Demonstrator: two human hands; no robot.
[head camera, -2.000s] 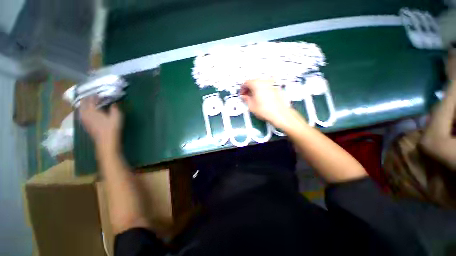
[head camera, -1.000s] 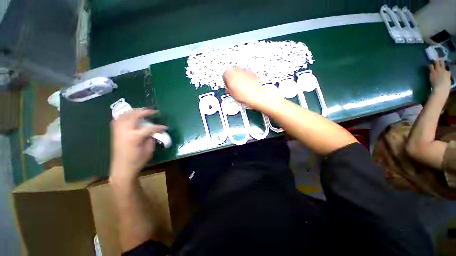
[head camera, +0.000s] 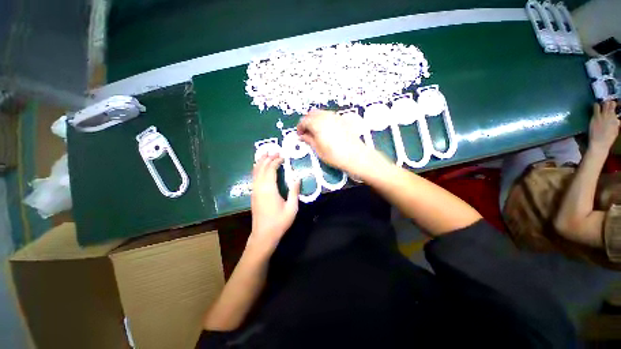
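Note:
Several white plastic housings (head camera: 446, 129) lie side by side in a row on the green bench, loops towards me. My left hand (head camera: 270, 204) is on the leftmost housing of the row, fingertips near its disc end, covering most of it. My right hand (head camera: 333, 142) has its fingertips pinched together at the disc end of the second housing from the left; whether a small part is between them cannot be told. A pile of tiny white parts (head camera: 337, 73) lies behind the row. One separate housing (head camera: 165, 163) lies to the left.
A small stack of housings (head camera: 107, 113) lies at the back left. A plastic bag (head camera: 51, 187) and an open carton (head camera: 167, 290) are at lower left. Finished-looking housings (head camera: 555, 27) lie at far right, near another person's hand (head camera: 604, 126). A pale strip (head camera: 463, 20) runs behind the pile.
My left hand has moved right from the separate area to the row's left end, leaving one housing on the bench. My right hand has moved from the pile to a housing.

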